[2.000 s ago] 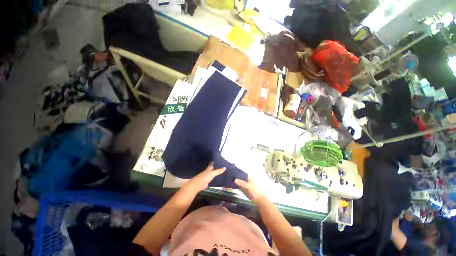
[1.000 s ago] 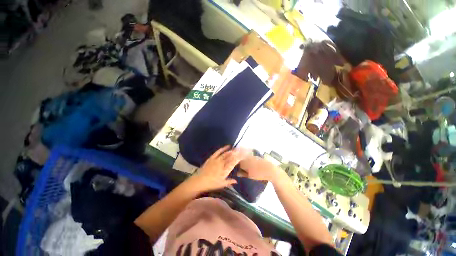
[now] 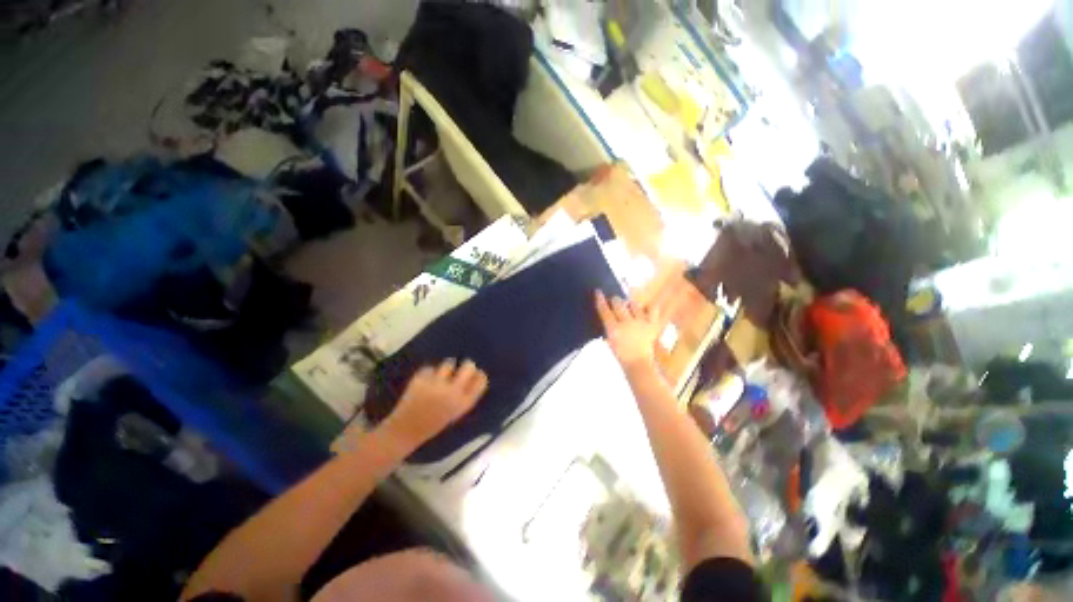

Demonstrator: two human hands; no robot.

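Navy cut pieces point(image 3: 518, 318) lie in a long flat stack on the table, slanting up to the right, with pale edges along the lower right side. White pieces point(image 3: 553, 241) show beside them at the far end. My left hand point(image 3: 438, 398) rests on the near end of the stack, fingers slightly curled and pointing right. My right hand point(image 3: 627, 332) lies at the far right edge of the stack, fingers spread on the cloth. Whether either hand pinches a layer is too blurred to see. A printed white board point(image 3: 388, 312) with a green block shows under the left side.
The blue basket point(image 3: 177, 394) with white and dark pieces stands at the lower left. Brown cardboard point(image 3: 677, 306) lies at the table's far side, beside a narrow tray with a bottle point(image 3: 715, 400). A red plastic bag point(image 3: 850, 353) is further right. The machine is blurred by glare.
My hands have moved apart from the small navy bundle near the table's front edge onto the stack. The bundle no longer shows separately. The view has shifted, and the green guard is no longer visible.
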